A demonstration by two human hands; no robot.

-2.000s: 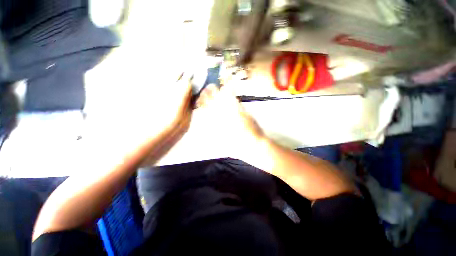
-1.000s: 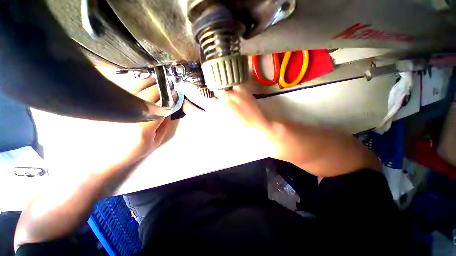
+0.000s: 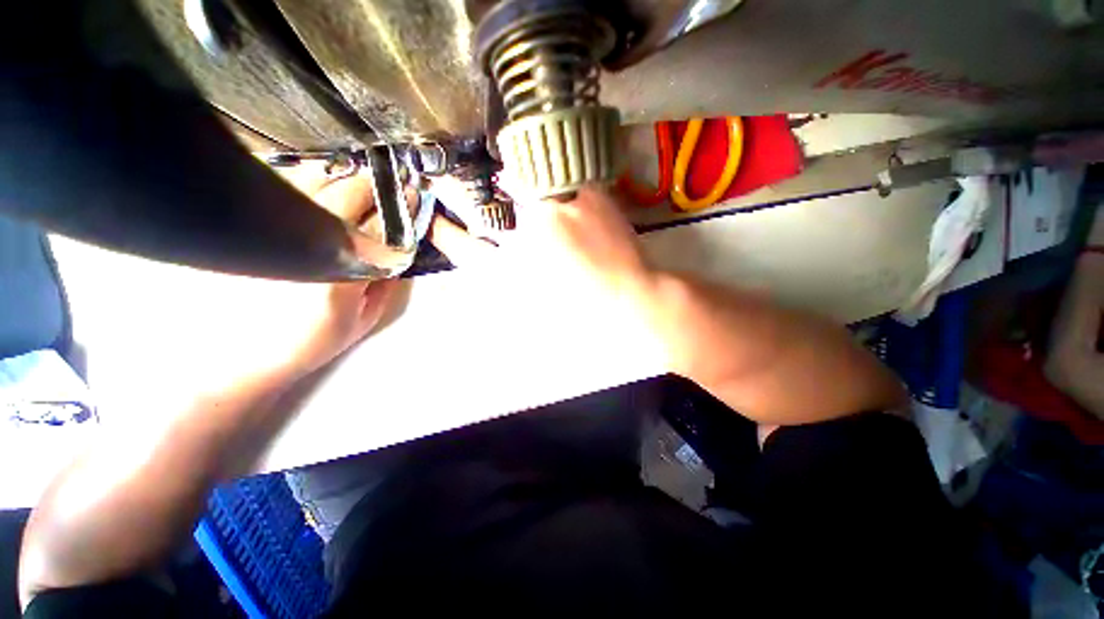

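The sewing machine head (image 3: 726, 73) fills the top, with a cream ribbed tension knob (image 3: 559, 151) close to the camera. A small dark cut piece (image 3: 430, 256) shows partly by the metal presser area. My left hand (image 3: 357, 272) is at the left of it, its fingers partly behind a metal bar and the big dark curved shape (image 3: 182, 181); its fingertips seem to hold the piece. My right hand (image 3: 569, 248) is right of the piece, overexposed, its fingers partly behind the tension knob; its grip cannot be told. A small ribbed knob (image 3: 494, 215) sits between the hands.
Yellow and red scissors handles (image 3: 707, 169) lie on a red cloth (image 3: 769, 157) behind my right hand. A white rag (image 3: 950, 248) hangs at the right edge of the white table (image 3: 775, 266). A blue crate (image 3: 272, 544) is below left. Part of another person's arm (image 3: 1081, 345) is at far right.
The camera has come in close under the machine head, so the tension knob and dark curved shape now loom large. Both hands stay near the needle area; less of the dark piece shows.
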